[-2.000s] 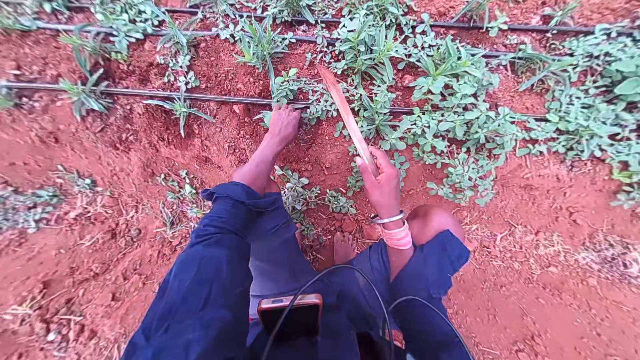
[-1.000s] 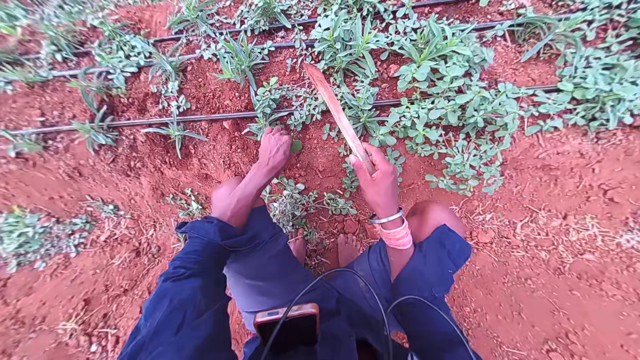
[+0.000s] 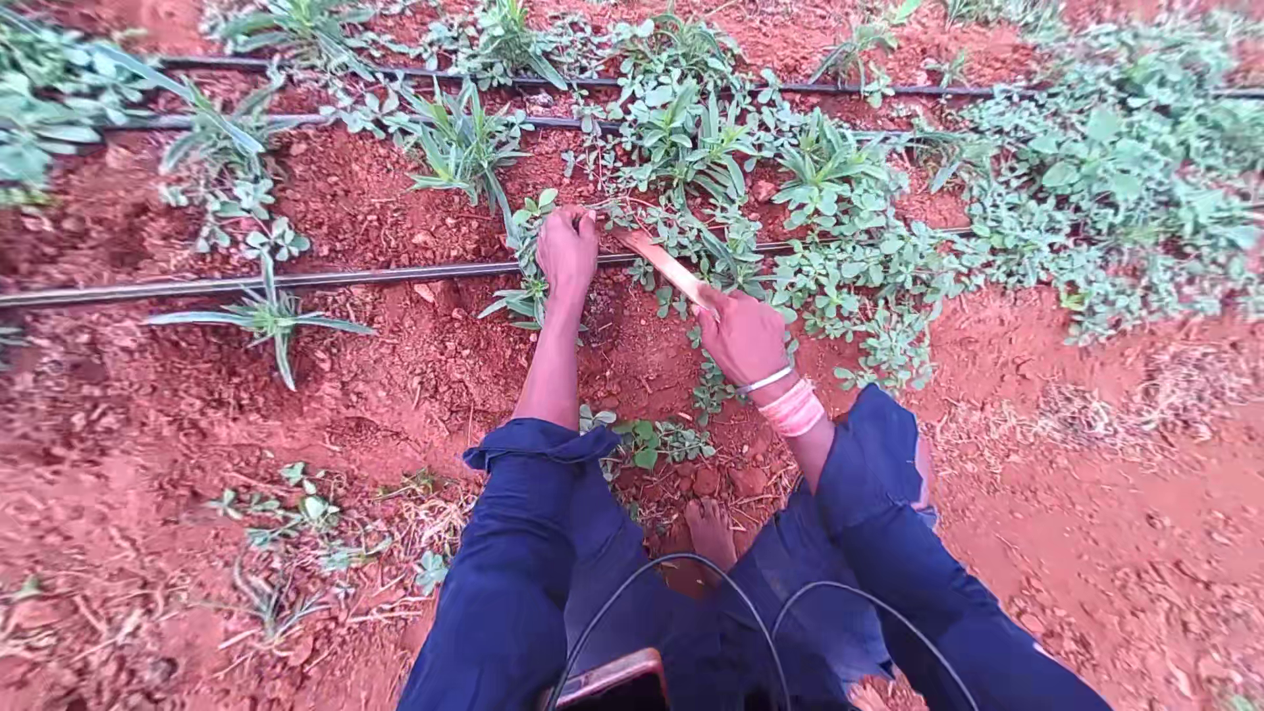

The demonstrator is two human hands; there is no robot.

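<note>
My left hand point(image 3: 568, 252) has its fingers closed at a leafy green stem beside the nearest black drip line. What its fingertips hold is partly hidden. My right hand point(image 3: 743, 336) grips a long, flat blade-like tool point(image 3: 667, 265), coated with reddish soil toward its tip. The tool slants up and left, its tip among low stems just right of my left hand. Low broad-leaved plants point(image 3: 849, 267) spread to the right of the tool. A narrow-leaved plant point(image 3: 464, 143) stands above and left of my left hand.
Black drip lines point(image 3: 395, 276) cross the red soil from side to side. A spiky plant point(image 3: 272, 316) grows at left. A bare foot point(image 3: 711, 533), a phone point(image 3: 612, 681) and a looping black cable point(image 3: 681, 558) are close to my body.
The tool's tip has come down and left, close to my left hand among the stems. My left hand has moved up from the bare soil to the plant at the drip line.
</note>
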